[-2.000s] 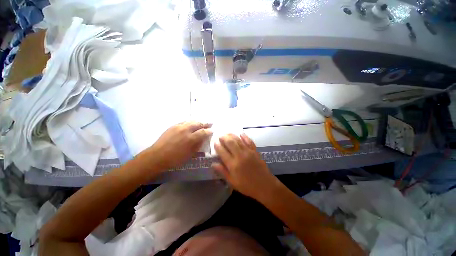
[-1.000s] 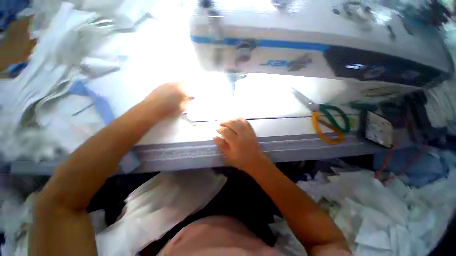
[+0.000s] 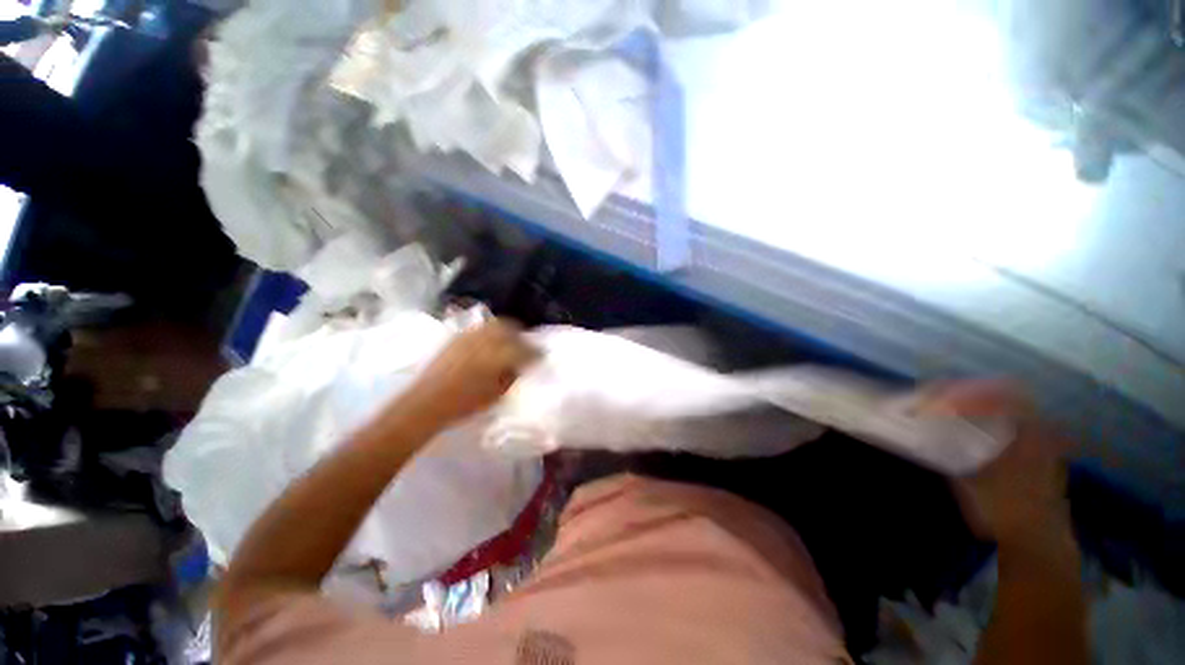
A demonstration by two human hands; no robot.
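Observation:
My left hand (image 3: 478,364) is closed on one end of a white cloth bundle (image 3: 624,390) over my lap. My right hand (image 3: 1007,448) holds a narrow white strip (image 3: 851,405) that runs from the bundle, near the table's front edge. The hands are wide apart and the cloth stretches between them. My right hand is blurred. The needle area is lost in glare.
The table (image 3: 806,143) has a grey and blue front edge. White cut pieces (image 3: 481,78) lie at its left, and a light blue strip (image 3: 669,169) hangs over the edge. A white cloth heap (image 3: 377,455) is at my left, beside a red edge.
The view has turned left and down. Both hands have left the tabletop and moved over the lap, wide apart, taking hold of white cloth. The scissors are out of view.

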